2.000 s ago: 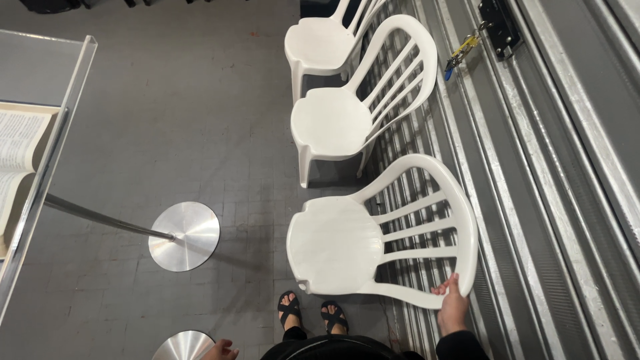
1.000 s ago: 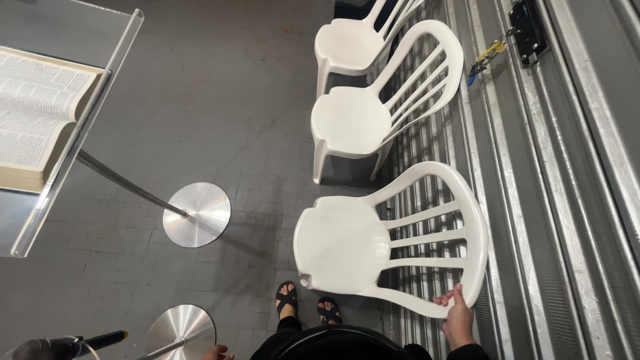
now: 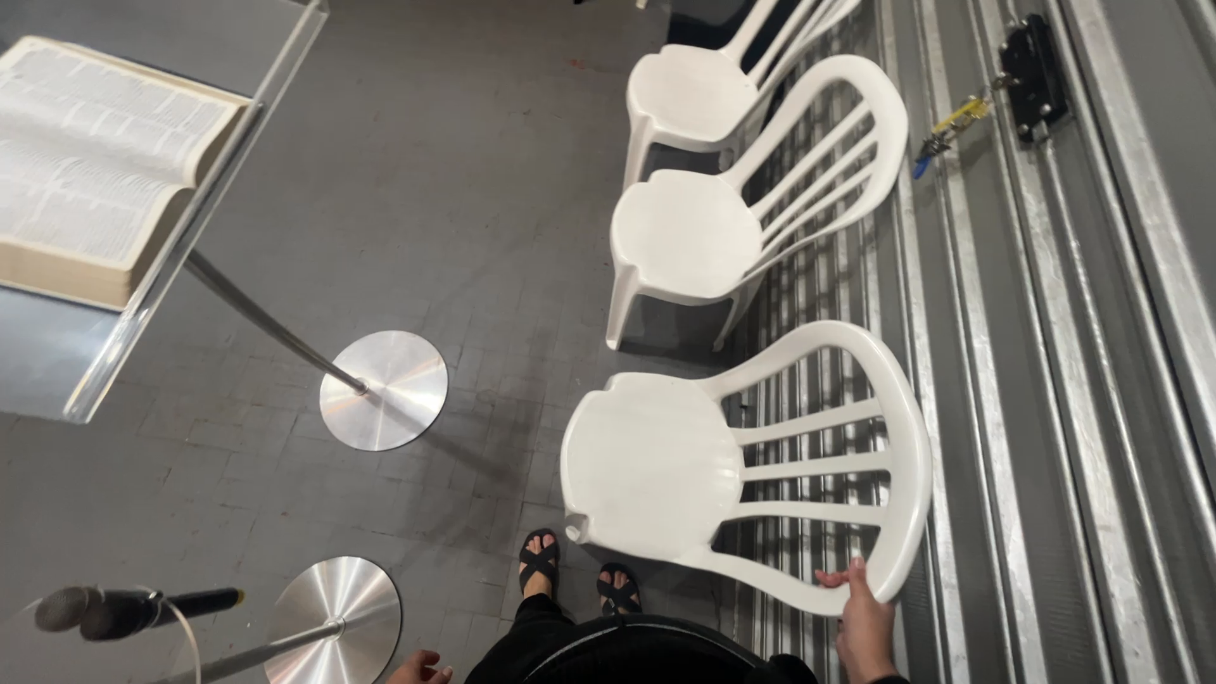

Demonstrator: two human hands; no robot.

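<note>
My right hand [image 3: 864,617] grips the near lower corner of the backrest of a white plastic chair [image 3: 651,465], its thumb on top and fingers passing through the gap beside the frame. This chair stands just in front of my sandalled feet. My left hand [image 3: 421,668] shows only in part at the bottom edge, its fingers loosely curled, with nothing seen in it. Beyond the held chair, a second white plastic chair [image 3: 684,233] and a third white chair [image 3: 692,93] stand in a row, their backs toward the metal shutter.
A ribbed metal roller shutter [image 3: 997,380] runs along the right, with a black latch [image 3: 1034,81] and keys. At left, an open book [image 3: 85,171] lies on a clear acrylic stand. Round metal bases [image 3: 384,390] rest on the floor, and microphones [image 3: 142,608] are at lower left.
The view has shifted toward the left, bringing in more of the book and the microphones. My right hand keeps its hold on the chair's backrest.
</note>
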